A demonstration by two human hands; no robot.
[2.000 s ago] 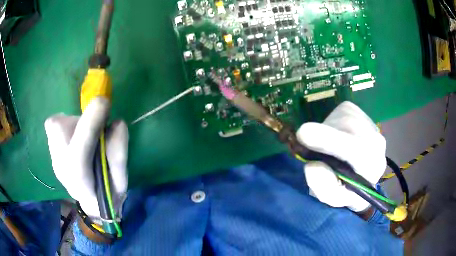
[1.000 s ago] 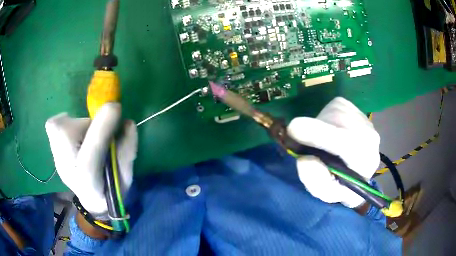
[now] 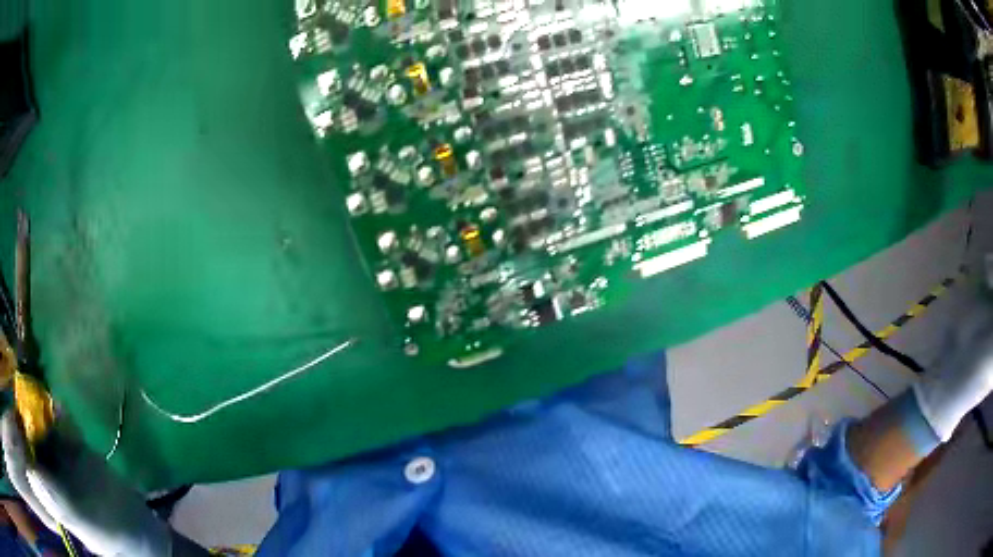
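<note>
The green circuit board (image 3: pixel 653 141) lies on the green mat, its top edge cut off by the picture. A thin silver-white solder wire (image 3: pixel 261 388) lies bent on the mat, left of the board's lower corner. My left hand (image 3: pixel 82 495), in a white glove, is low at the left edge, partly cut off. It is closed on a soldering iron (image 3: pixel 33 408) with a yellow collar, its dark tip pointing up. My right hand (image 3: pixel 964 364), in a white glove, is at the right edge, cut off and blurred. Its fingers and anything in them cannot be made out.
A black stand with a yellow pad (image 3: pixel 958 114) is at the upper right. A dark object (image 3: pixel 15 98) is at the upper left edge. Yellow-black tape (image 3: pixel 751 411) and dark cables run over the grey floor, right of the blue smock (image 3: pixel 566 468).
Both hands have moved outward, away from the board. The right iron's tip has left the board and is out of view. The solder wire is away from the left hand. The board appears lower and further left.
</note>
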